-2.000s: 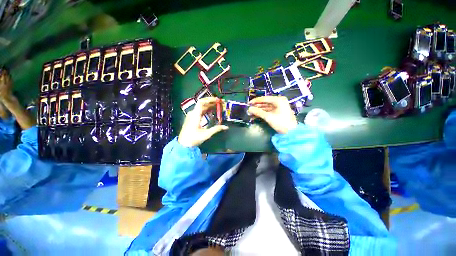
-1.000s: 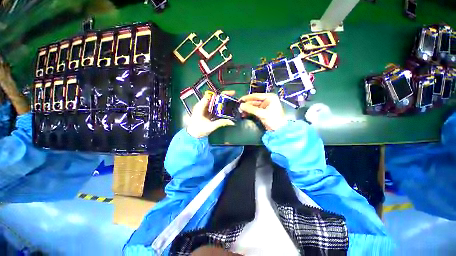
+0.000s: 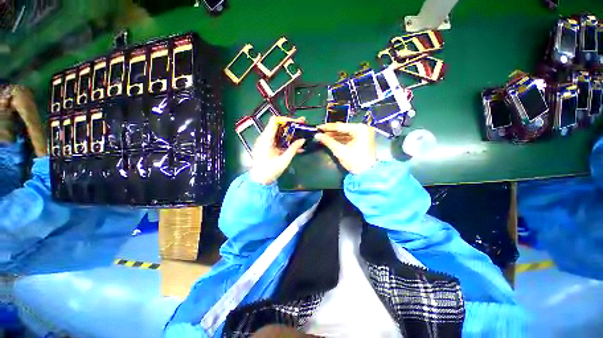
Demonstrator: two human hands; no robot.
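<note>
A part-built unit (image 3: 295, 134) with a dark screen is held tilted between my hands, near the bench's front edge. My left hand (image 3: 271, 153) grips its left end, thumb below. The fingertips of my right hand (image 3: 352, 146) are at its right end; whether they hold a small part is too small to tell. LCD modules (image 3: 365, 89) lie overlapping just beyond my right hand. Open front housings (image 3: 276, 56) lie beyond my left hand, and more housings (image 3: 420, 45) lie behind the modules.
A black blister tray (image 3: 135, 179) with rows of units is at left. A small round white dish (image 3: 419, 144) lies right of my right hand. Screen assemblies (image 3: 527, 100) are heaped at right. A pale metal post (image 3: 430, 14) stands behind. A co-worker's arm (image 3: 28, 119) shows at far left.
The screen, at first held beside a red frame, now sits with it as one unit. The unit is tilted more edge-on, and my right hand has moved left, closer to my left hand.
</note>
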